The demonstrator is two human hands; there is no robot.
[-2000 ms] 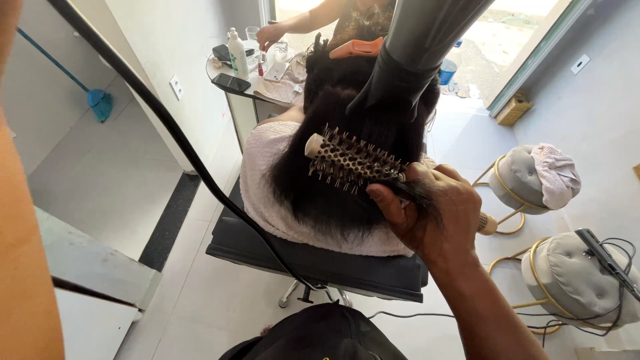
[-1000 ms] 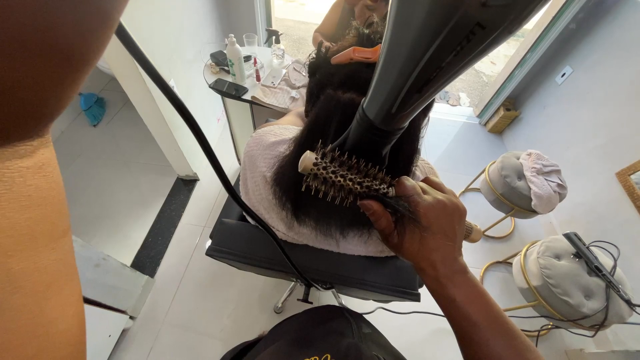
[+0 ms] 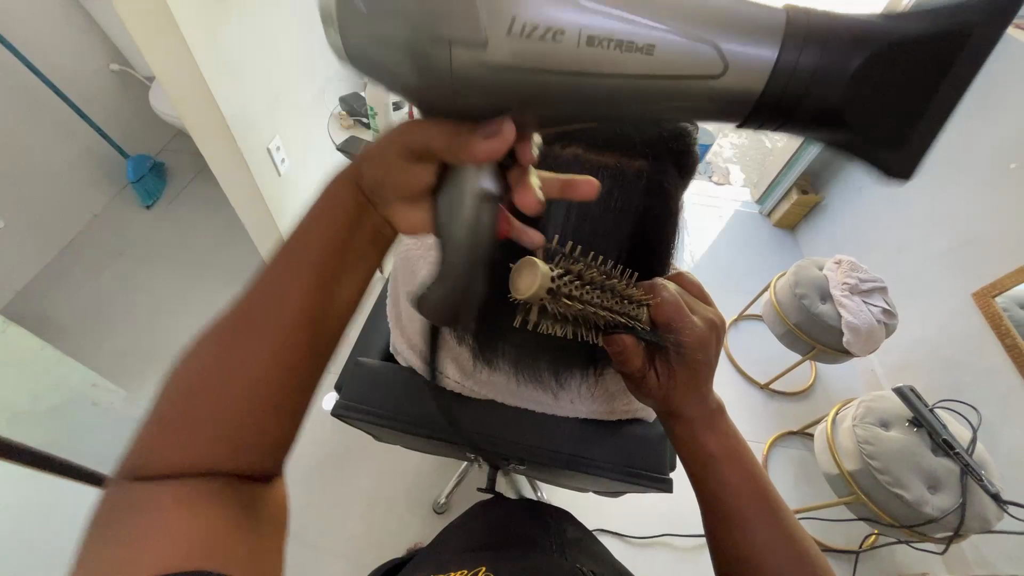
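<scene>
My left hand (image 3: 472,172) grips the handle of a silver and black hair dryer (image 3: 608,60), some fingers stretched out past the handle. The dryer's barrel lies across the top of the view, its flat black nozzle aimed right. Below it, my right hand (image 3: 676,340) holds a round hair brush (image 3: 588,296) with metal-look bristles, its pale end cap to the left. A dark strand lies at my right thumb. Behind the brush hangs the long dark hair (image 3: 596,200) of a seated person, over a pale towel (image 3: 520,388) on their shoulders.
The black salon chair (image 3: 512,432) stands in front of me. At the right are two grey stools, one with a pale cloth (image 3: 860,304), the other (image 3: 872,456) with a hair straightener (image 3: 944,436) and looping cords. A blue broom (image 3: 146,178) is at the left, a box (image 3: 794,204) by the doorway.
The dryer has swung from pointing down at the hair beside the brush to lying sideways above it, nozzle rightward. My left hand has come into view on its handle. The orange clip is no longer visible.
</scene>
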